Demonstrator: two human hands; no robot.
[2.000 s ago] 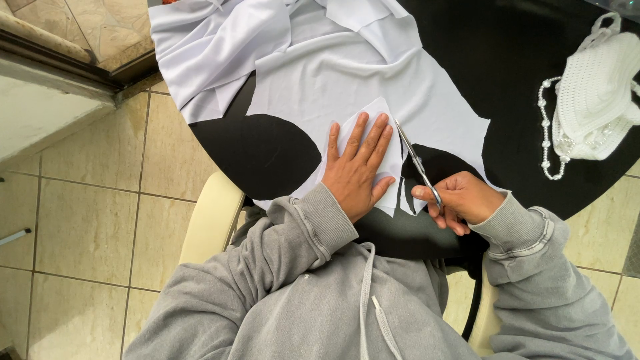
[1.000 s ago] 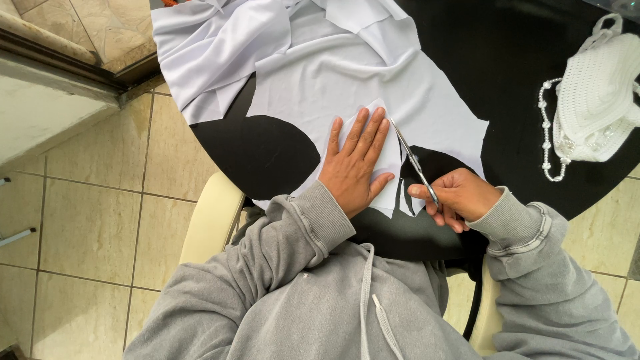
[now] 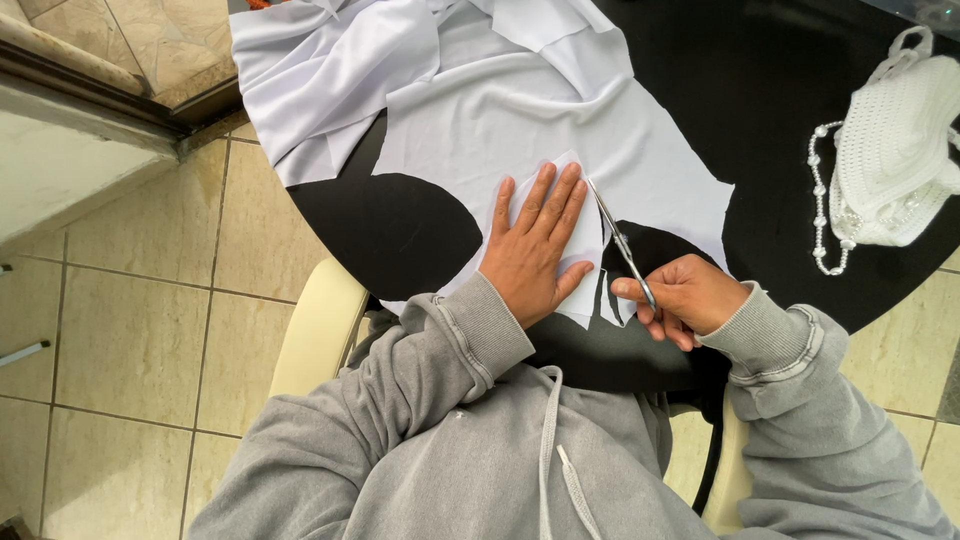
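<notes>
My left hand (image 3: 534, 244) lies flat, fingers apart, on a white pattern piece (image 3: 583, 247) that rests on white fabric (image 3: 487, 127). My right hand (image 3: 679, 300) grips a pair of metal scissors (image 3: 621, 241), thumb in one handle. The blades point up and left, with their tips beside the upper right edge of the pattern piece, close to my left fingertips. Below the blades, a narrow cut strip of fabric (image 3: 615, 306) hangs between the pattern piece and my right hand.
The fabric spreads over a round black table (image 3: 750, 97), with loose folds at the upper left. A white crocheted bag (image 3: 889, 157) with a beaded strap (image 3: 817, 202) lies at the right. A cream chair (image 3: 311, 330) stands under the near edge, over a tiled floor (image 3: 135, 337).
</notes>
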